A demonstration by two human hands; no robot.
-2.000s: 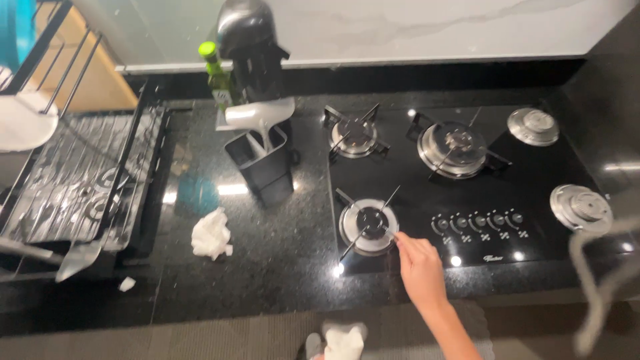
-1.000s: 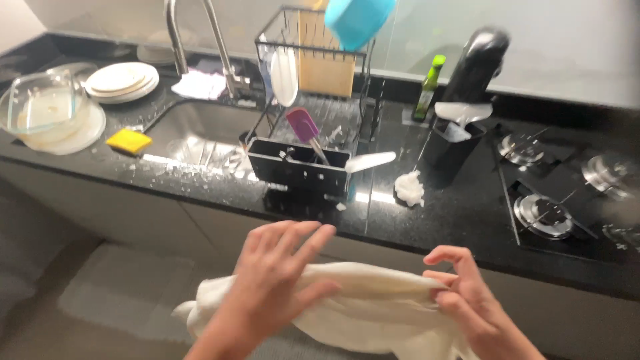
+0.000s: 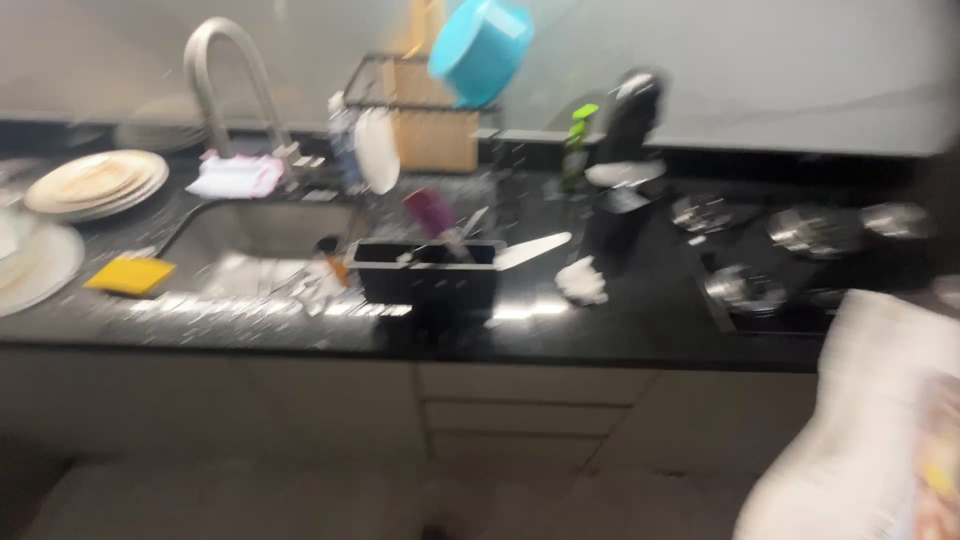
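Observation:
A white cloth (image 3: 870,420), blurred, hangs at the right edge of the head view, with a coloured patch on its lower right. Neither of my hands shows, so what holds the cloth is hidden. Behind it on the black counter lies the gas cooktop (image 3: 780,277) with metal burners. A crumpled white paper (image 3: 581,281) rests left of the cooktop. The black cutlery holder (image 3: 427,277) at the counter's front contains a purple spatula (image 3: 429,213) and a white-handled utensil (image 3: 534,250).
At left are the sink (image 3: 262,225), a curved faucet (image 3: 225,82), a yellow sponge (image 3: 131,274) and stacked plates (image 3: 97,180). A dish rack (image 3: 420,105) bears a blue container (image 3: 480,52). A green-topped bottle (image 3: 576,146) stands near the wall.
Both hands were on the white cloth one second ago and are now out of view. The cloth has gone from the lower middle to the right edge. The view has shifted.

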